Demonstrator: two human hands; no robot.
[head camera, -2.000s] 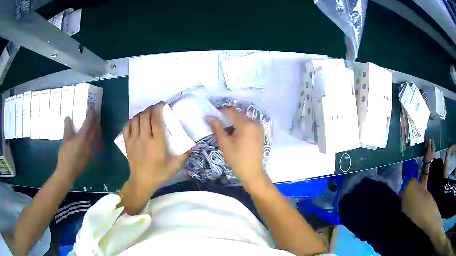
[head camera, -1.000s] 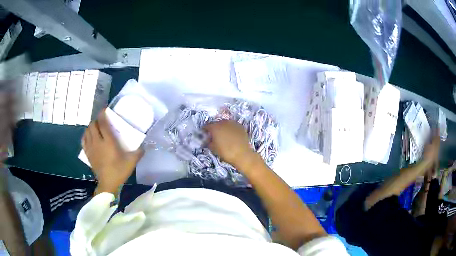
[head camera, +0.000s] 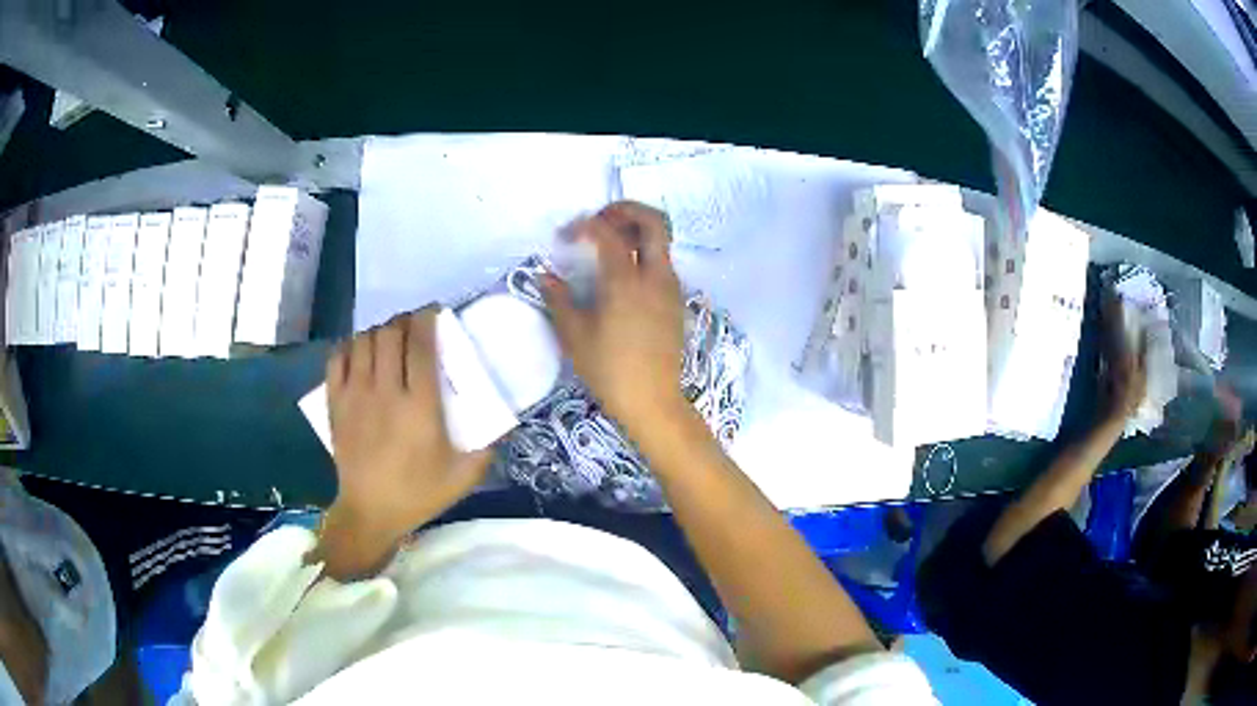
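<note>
My left hand grips a white retail box, tilted, with its open end towards the right. A smooth white inner tray with a round shape shows at the open end. My right hand is just above and right of the tray, slightly blurred, with its fingers bent around a small whitish thing, possibly a cable bundle; the fingers hide part of it. A heap of coiled white-grey cables lies below and to the right of the box, partly under my right forearm.
White work sheet under the heap. Leaflets at its far edge. Packed boxes stand in a row at left. Box stacks at right. A clear plastic bag hangs at upper right. Another person's hand is at far right.
My left hand has brought the box right, to the heap's left edge. My right hand has lifted from the heap to beside the tray. The neighbour's blurred arm at left has mostly left the row of boxes.
</note>
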